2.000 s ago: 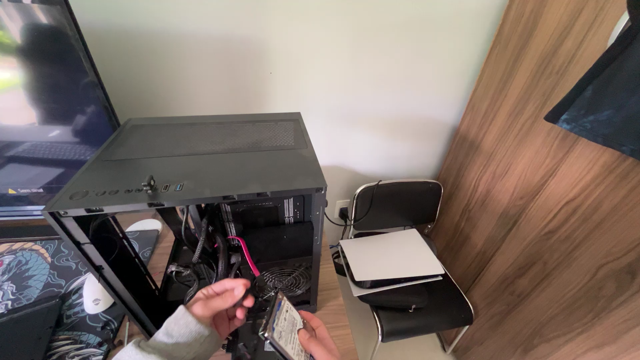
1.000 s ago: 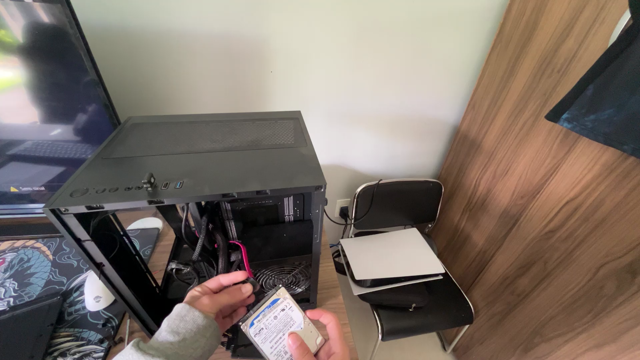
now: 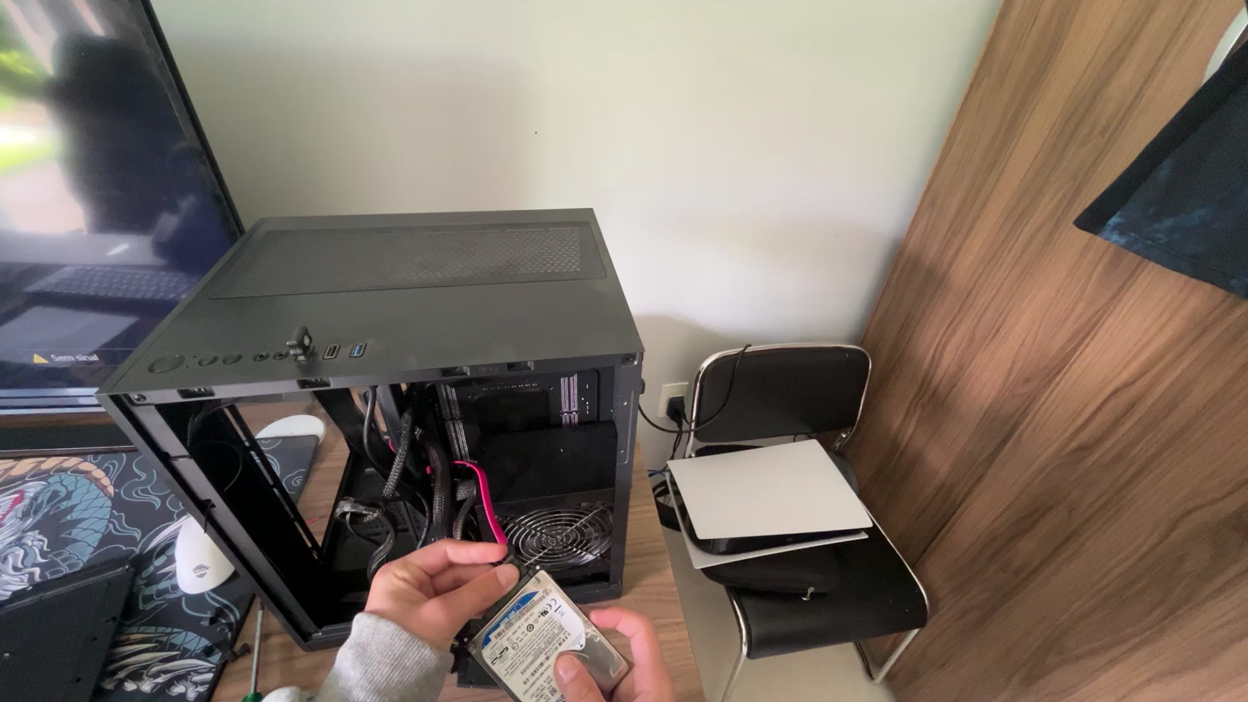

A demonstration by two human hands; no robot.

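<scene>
A hard drive (image 3: 551,639) with a printed label is gripped by my right hand (image 3: 629,663), thumb on its face. My left hand (image 3: 439,590) pinches a black connector (image 3: 509,560) at the drive's upper edge, by the lower end of a pink-red cable (image 3: 485,497). Whether the connector is seated in the drive cannot be told. Behind both hands stands a black computer case (image 3: 390,331) with its side open. Black cables (image 3: 439,487) hang inside it, near a round fan grille (image 3: 559,534).
A monitor (image 3: 97,195) stands at the left above a dragon-patterned desk mat (image 3: 161,546), which bears a white mouse (image 3: 202,561) and a black panel (image 3: 63,624). A screwdriver (image 3: 256,648) lies beside the case. At the right, a black chair (image 3: 838,585) holds a silver laptop (image 3: 768,487).
The drive has been turned so that its label faces up more. My left hand, with the connector, is now at the drive's upper edge, beside the pink-red cable's end.
</scene>
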